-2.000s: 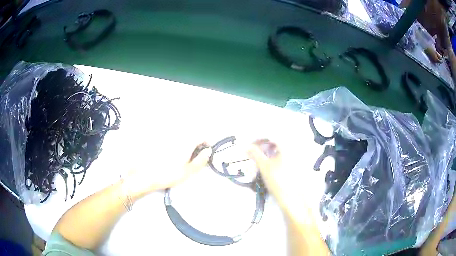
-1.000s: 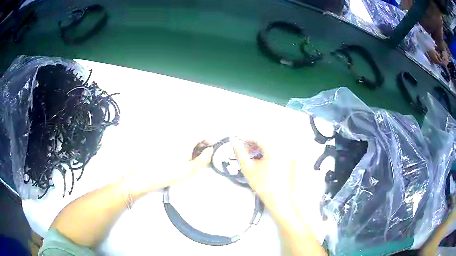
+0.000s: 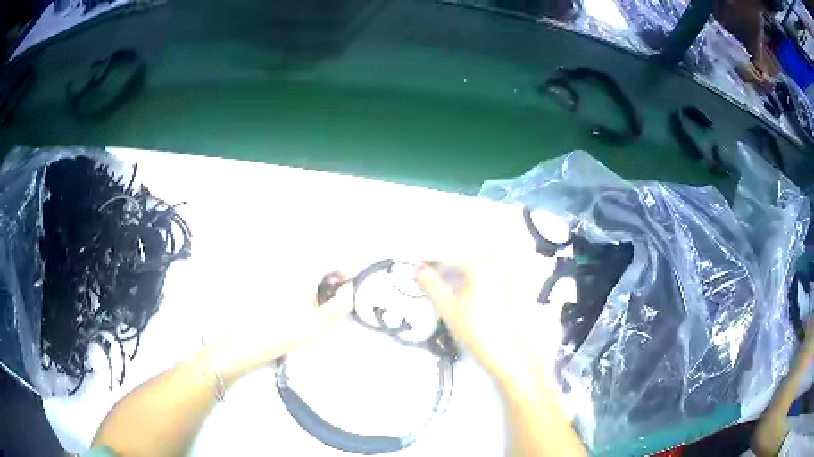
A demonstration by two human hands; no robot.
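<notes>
The headphone headband (image 3: 332, 432) lies as an open arc on the white sheet (image 3: 268, 210), its ends towards my hands. At its upper side is a black curved yoke (image 3: 363, 290), with small dark parts inside its curve. My left hand (image 3: 332, 308) holds the yoke's left side. My right hand (image 3: 444, 290) is at the yoke's upper right, fingertips close together; glare hides whether they hold a small part. A fine line shows near those fingertips.
A heap of thin black strips (image 3: 107, 259) lies in a clear bag at left. A crumpled clear bag (image 3: 687, 294) with broader black parts is at right. Headband units (image 3: 611, 103) lie on the green belt (image 3: 357, 116). Another person's arm (image 3: 785, 393) shows at the right edge.
The view has shifted, and units on the belt have changed position. My right hand has moved from the yoke's right side to its upper right. My left hand still holds the yoke.
</notes>
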